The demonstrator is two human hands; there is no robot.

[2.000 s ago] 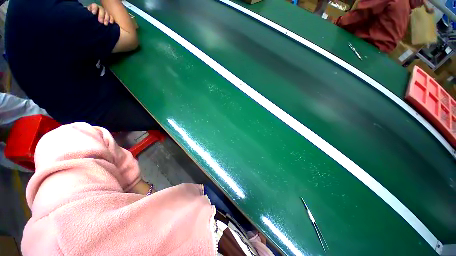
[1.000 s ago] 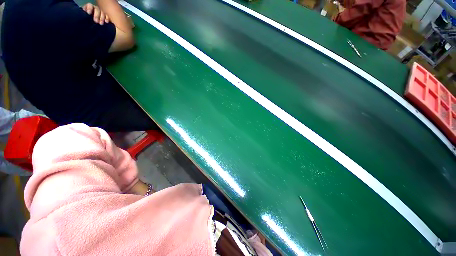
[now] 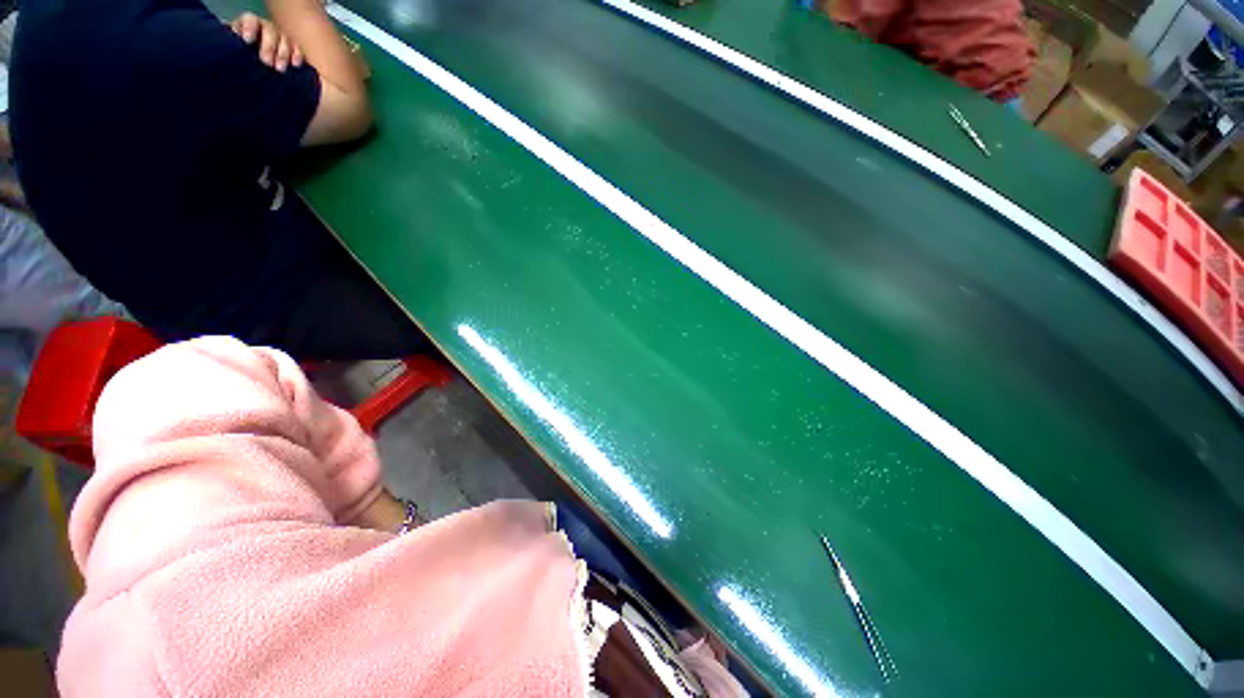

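Tweezers (image 3: 853,597), thin, dark and silvery, lie alone on the glossy green workbench (image 3: 614,368) at the lower right. My left hand is not visible. A pink fleece sleeve (image 3: 205,505) fills the lower left. A bit of bare wrist with a beaded bracelet (image 3: 408,516) shows at its edge, but the hand beyond it is hidden behind the pink clothing. My right hand is not visible either. No hand of mine touches the bench or the tweezers in view.
White strips (image 3: 764,307) edge the green belt (image 3: 873,246). A second thin tool (image 3: 970,130) and a red-pink compartment tray (image 3: 1184,262) lie on the far side. A person in navy (image 3: 150,164) leans at the left by a red stool (image 3: 79,389). A person in dark red (image 3: 962,41) sits opposite.
The person in dark red has shifted left and upward in the picture, uncovering more of the cardboard boxes. The tweezers, tray and my clothing stay where they were.
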